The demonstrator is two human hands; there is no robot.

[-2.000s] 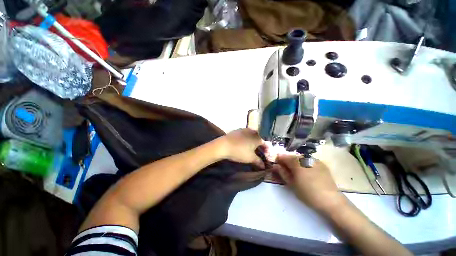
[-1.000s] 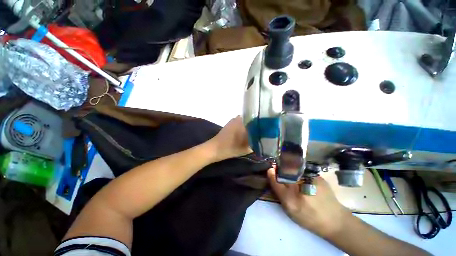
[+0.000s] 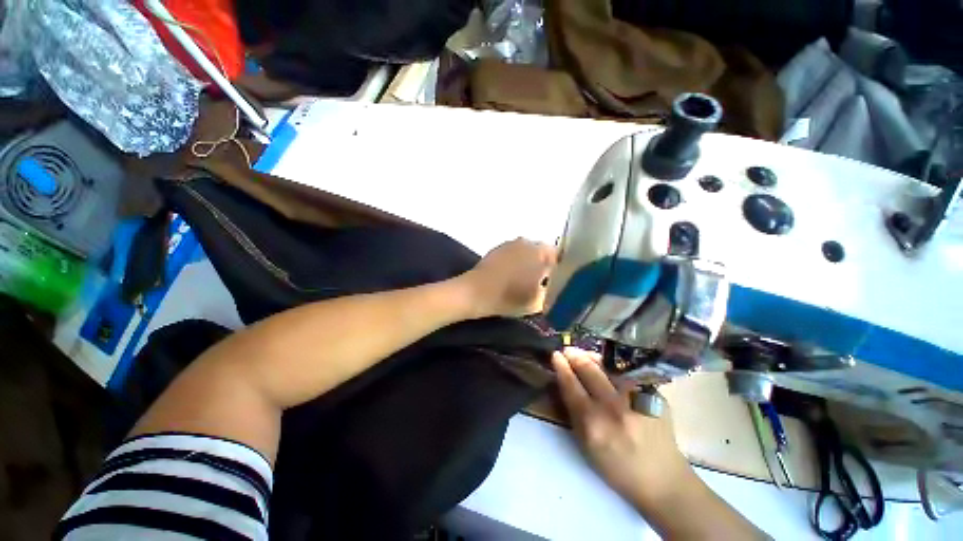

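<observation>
A black and brown garment (image 3: 412,417) lies across the white table and hangs over its front edge. Its narrow end reaches the needle area of the white and blue sewing machine (image 3: 739,254). My left hand (image 3: 515,277) rests on the cloth left of the machine head, fingers bent and partly hidden by the head. My right hand (image 3: 602,407) lies at the cloth's edge in front of the needle area, fingertips close to the presser foot. I cannot tell if either hand grips the cloth. The needle is hidden.
Black scissors (image 3: 845,476) and yellow-green snips (image 3: 769,439) lie right of the needle area. A grey fan (image 3: 63,185), a green bottle (image 3: 48,264) and a clear plastic bag (image 3: 116,74) are at the left. Brown cloth (image 3: 634,58) lies behind the table.
The view has shifted and tilted, so the machine head sits lower and farther right. My right fingers now show stretched out side by side. The garment keeps nearly the same position on the table.
</observation>
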